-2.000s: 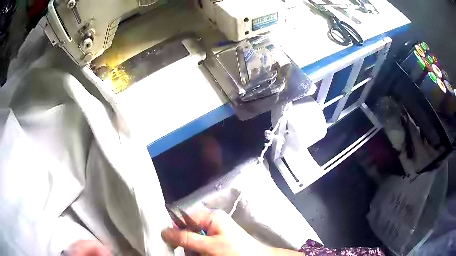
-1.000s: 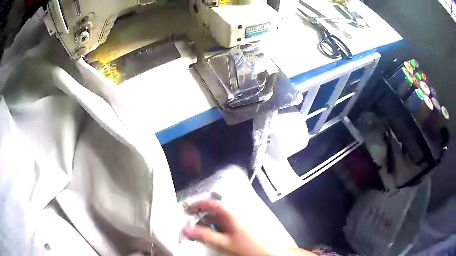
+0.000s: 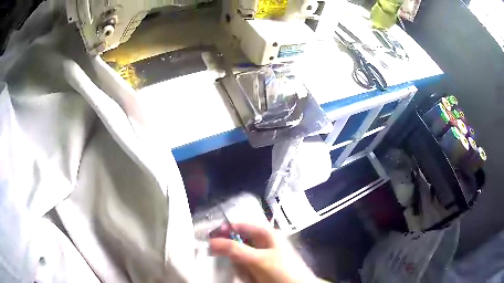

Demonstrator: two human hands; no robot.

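The large pale fabric piece point(image 3: 105, 182) is heaped left of the machine and hangs over the table's front edge. My right hand point(image 3: 254, 249) is at the bottom centre, just right of the fabric's edge, slightly blurred. It holds small thread snips point(image 3: 235, 236), of which a thin blade and a bluish part show between the fingers. Whether the fingertips touch the fabric is hard to tell. My left hand is out of the picture.
The sewing machine point(image 3: 119, 25) stands at the upper left. A clear accessory tray point(image 3: 271, 105) sits at the table's front edge. Black-handled shears point(image 3: 367, 72) lie at the table's right. A dark bin holds coloured thread spools point(image 3: 461, 130) at the far right. White drawer framing point(image 3: 362, 130) is under the table.
My left hand, partly visible at the bottom two seconds ago, has left the picture. My right hand has moved right, away from the fabric edge. The view has shifted, and a greenish bottle shows at the top.
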